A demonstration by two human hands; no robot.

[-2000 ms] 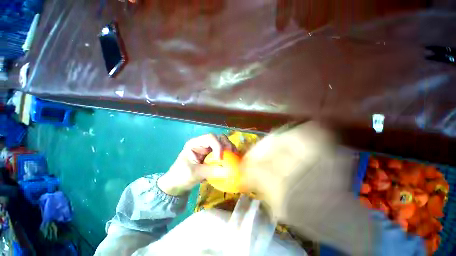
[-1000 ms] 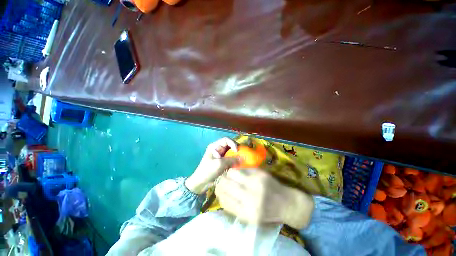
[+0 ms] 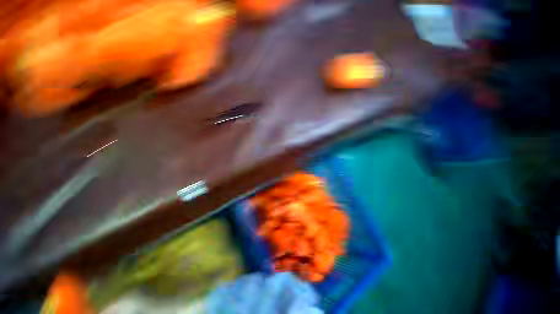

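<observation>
The view is strongly blurred. An orange plush toy [image 3: 67,295] shows at the bottom left, cut off by the edge. A pale blurred shape beside it, between the toy and my blue-grey right sleeve [image 3: 264,295], may be my right hand; its fingers and grip cannot be made out. My left hand is out of the picture. The yellow apron [image 3: 184,260] lies over the lap. No needle or thread can be made out at the toy.
A blue basket [image 3: 373,245] holds heaped orange pieces [image 3: 301,224]. The brown-covered table [image 3: 166,165] carries a large orange pile [image 3: 123,52], a single orange piece [image 3: 355,71], a dark tool [image 3: 236,114] and a small white piece [image 3: 193,191]. Green floor [image 3: 423,227] lies right.
The view has swung to the right. The phone and my left hand have left the picture, the toy now shows at the bottom left, and the orange pile and whole basket have come into view.
</observation>
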